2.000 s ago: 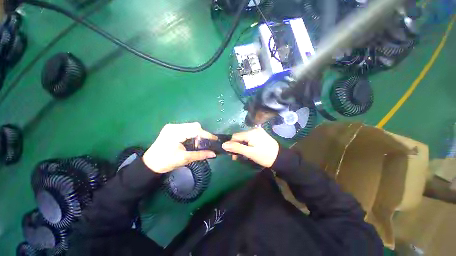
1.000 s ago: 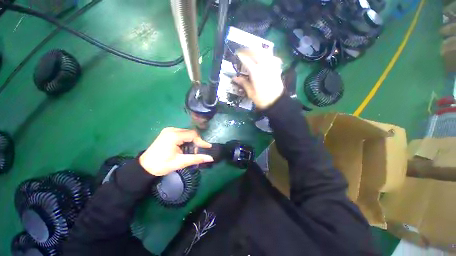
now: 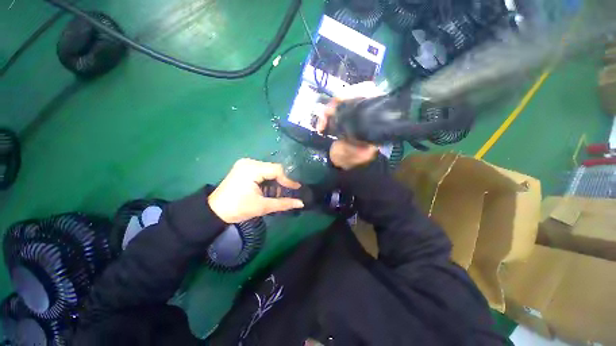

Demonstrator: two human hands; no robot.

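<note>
My left hand [image 3: 250, 192] holds a small black fan part [image 3: 287, 194] between thumb and fingers; it is mostly hidden. A larger black piece with a shiny spot [image 3: 341, 198] lies just right of it, near my right sleeve. My right hand [image 3: 352, 155] is over the lower right of the white-topped screw feeder [image 3: 314, 78]. The blurred black power screwdriver [image 3: 378, 120] crosses in front of that hand and hides most of it. I cannot tell whether my fingers grip the screwdriver or something small.
Black fan heads lie at lower left [image 3: 40, 270], below my left hand [image 3: 233, 243], at upper left [image 3: 91, 44] and piled at upper right [image 3: 429, 51]. An open carton [image 3: 466, 203] is at my right. A thick black hose [image 3: 189, 67] curves across the green surface [image 3: 182, 128].
My right hand left the part by my left hand and reached the feeder. The hanging screwdriver swung left, then back right across my right hand. My left hand still holds the part.
</note>
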